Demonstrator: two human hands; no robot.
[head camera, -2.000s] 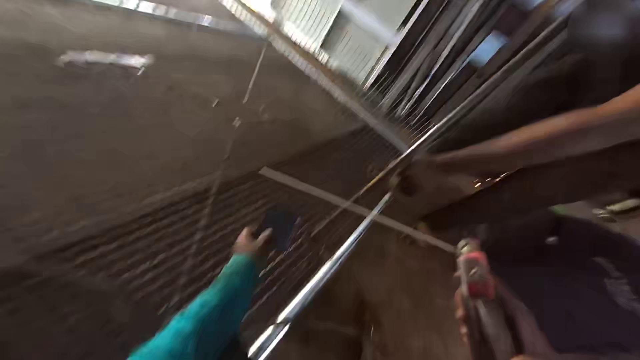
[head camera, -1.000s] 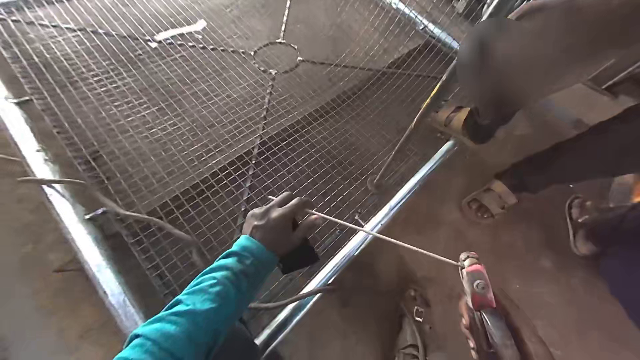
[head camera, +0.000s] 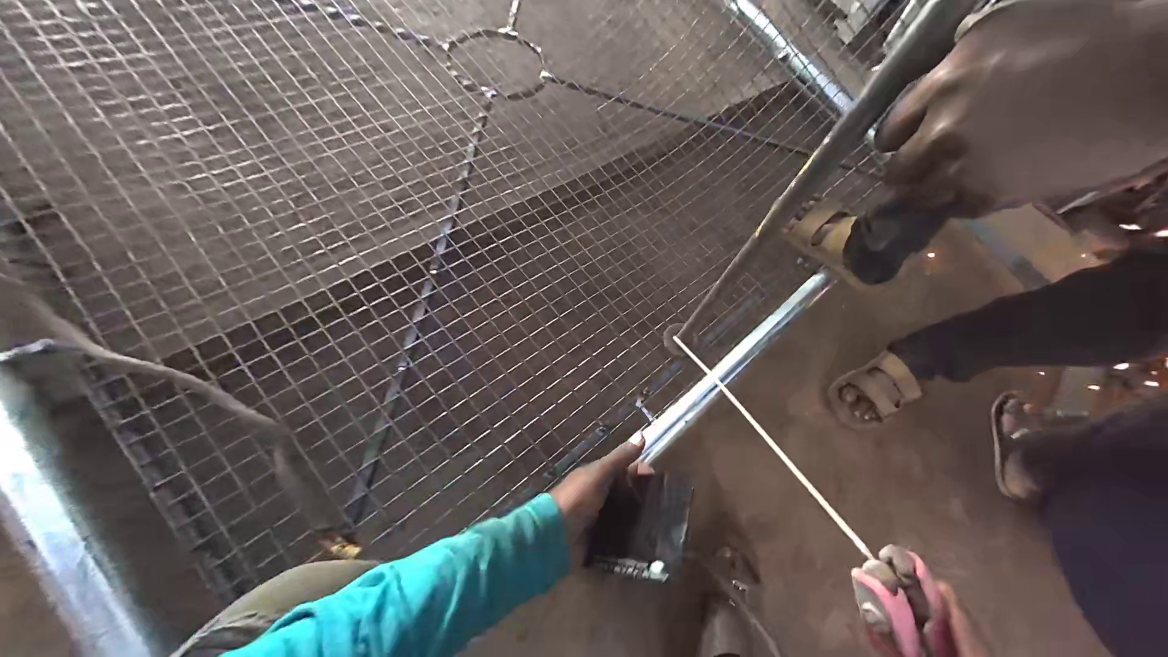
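My left hand, in a teal sleeve, holds a dark rectangular plate, likely a welding glass. Its fingertips lie at the shiny metal pipe along the edge of a wire mesh panel. At the lower right, my right hand is closed round a welding electrode holder with pinkish-red jaws. A thin, pale welding electrode is clamped in it and crosses over the pipe, its tip near the lower end of a dark metal bar. Most of my right hand is hidden or out of frame.
Another person's hand is by the bar at the upper right. Sandalled feet stand on the brown floor beside the panel. A thick pipe runs at the left, with a cable over the mesh. Sparks show at the right.
My left hand has moved off the mesh to the edge pipe. The electrode tip, near that hand a second ago, is now by the bar's end. The view has shifted closer.
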